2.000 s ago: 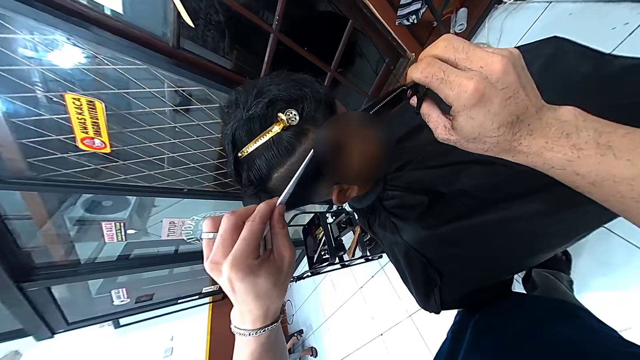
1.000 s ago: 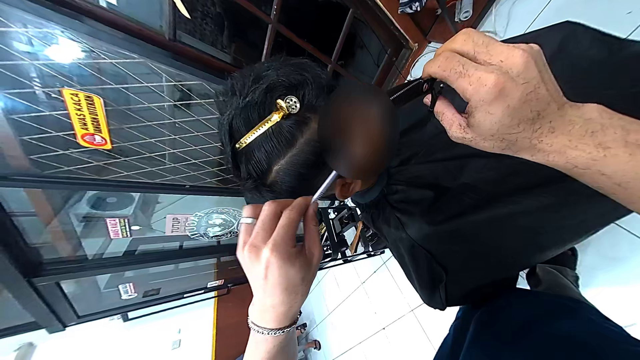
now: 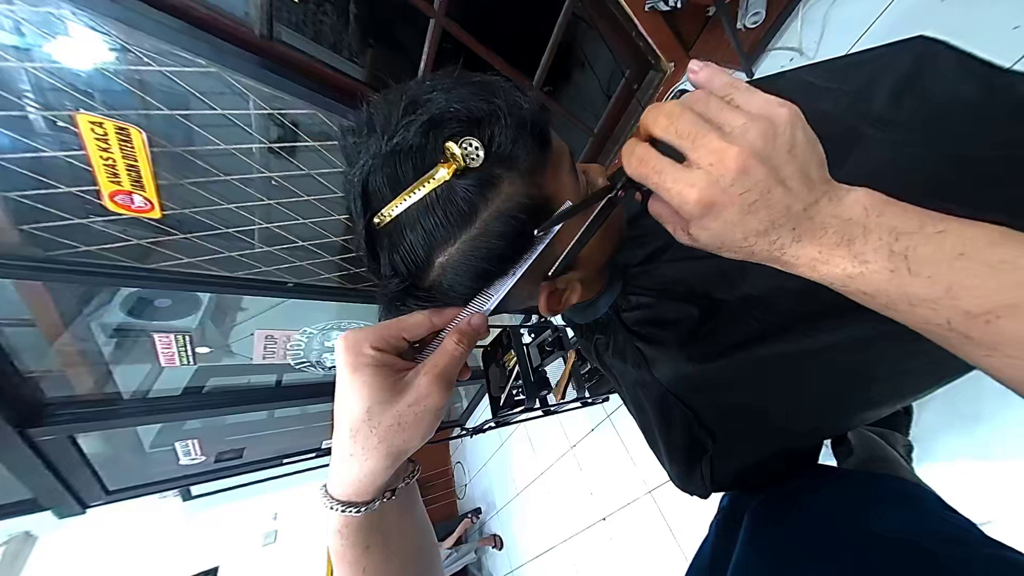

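Observation:
My left hand, with a chain bracelet at the wrist, holds a light fine-toothed comb slanted against the side of a seated person's dark hair, above the ear. In my right hand are black hair scissors, their blades spread; one blade tip lies at the comb, the other close to the ear. A gold hair clip with a round ornament holds the upper hair. A black cape covers the person's body. Part of the face is hidden by my right hand and the scissors.
The view lies sideways. Glass panels with stickers stand beyond the head. A black rack holding tools is past my left hand, above white floor tiles. Another person's legs show at the bottom edge.
The scissors have come from in front of the face to the comb, and their blades are now visibly spread. The comb has turned so that its teeth show along the side of the hair.

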